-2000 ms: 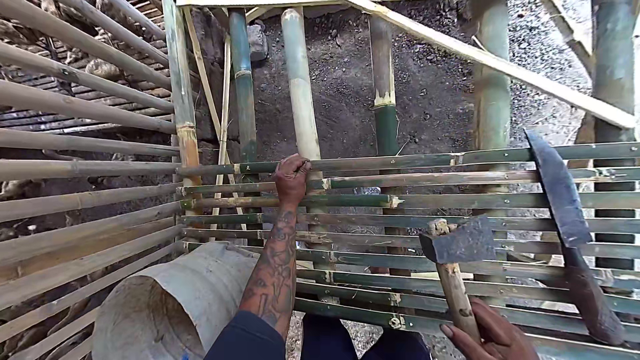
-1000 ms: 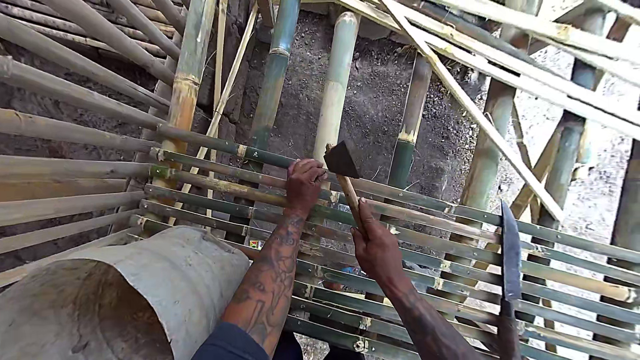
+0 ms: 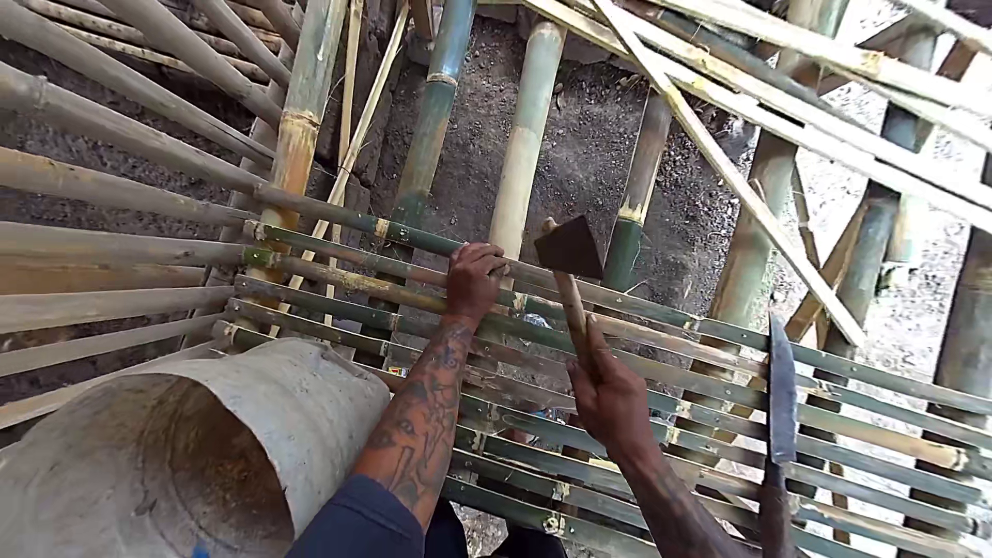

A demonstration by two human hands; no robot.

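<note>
My left hand rests with curled fingers on the far green bamboo slat, beside the end of a pale bamboo pole that runs beneath. Whether it pinches something small there is hidden. My right hand grips the wooden handle of a small hatchet, its dark blade raised just right of my left hand. A machete with a dark blade and brown handle lies across the slats at the right, its tip pointing away from me.
A grey, worn plastic bucket lies tilted at the lower left, its mouth towards me. Bamboo poles fan out at the left. Pale split bamboo strips cross the upper right. Gravelly soil shows between the thick bamboo supports.
The hatchet in my right hand has moved up and left from the near slats to beside my left hand. My left hand stays at the far slats. The view has shifted and tilted.
</note>
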